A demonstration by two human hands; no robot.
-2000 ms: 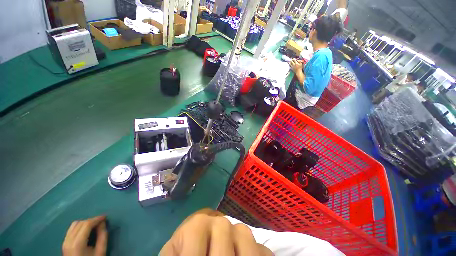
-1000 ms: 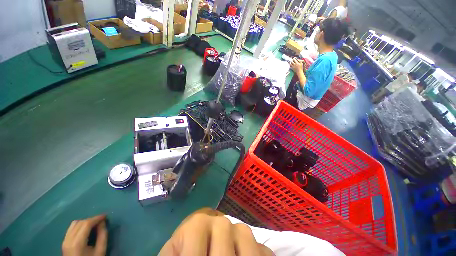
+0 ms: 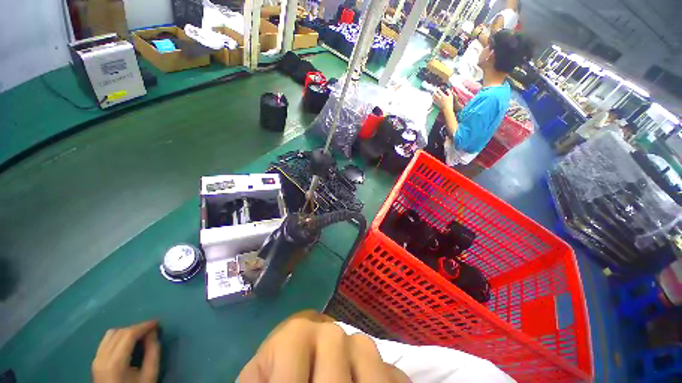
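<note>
My left hand (image 3: 127, 353) rests at the bottom left on the green bench top, fingers curled, cut off by the lower edge; whether it holds anything cannot be told. My right hand (image 3: 321, 351) looms large at the bottom centre, knuckles up, fingers curled, its fingertips hidden. The black electric screwdriver (image 3: 280, 258) hangs just beyond my right hand, in front of the white screw feeder (image 3: 243, 233), with no hand on it. A round silver-white disc with a dark rim (image 3: 182, 262) lies left of the feeder.
A red slotted crate (image 3: 478, 314) with black units stands at right. Loose black panels (image 3: 336, 183) lie behind the feeder. A black speaker housing (image 3: 274, 111) stands on the green conveyor. A person in blue (image 3: 482, 116) is beyond the crate.
The black speaker housing on the conveyor has moved right and slightly away. The person in blue has shifted a little to the right. My hands have not visibly moved.
</note>
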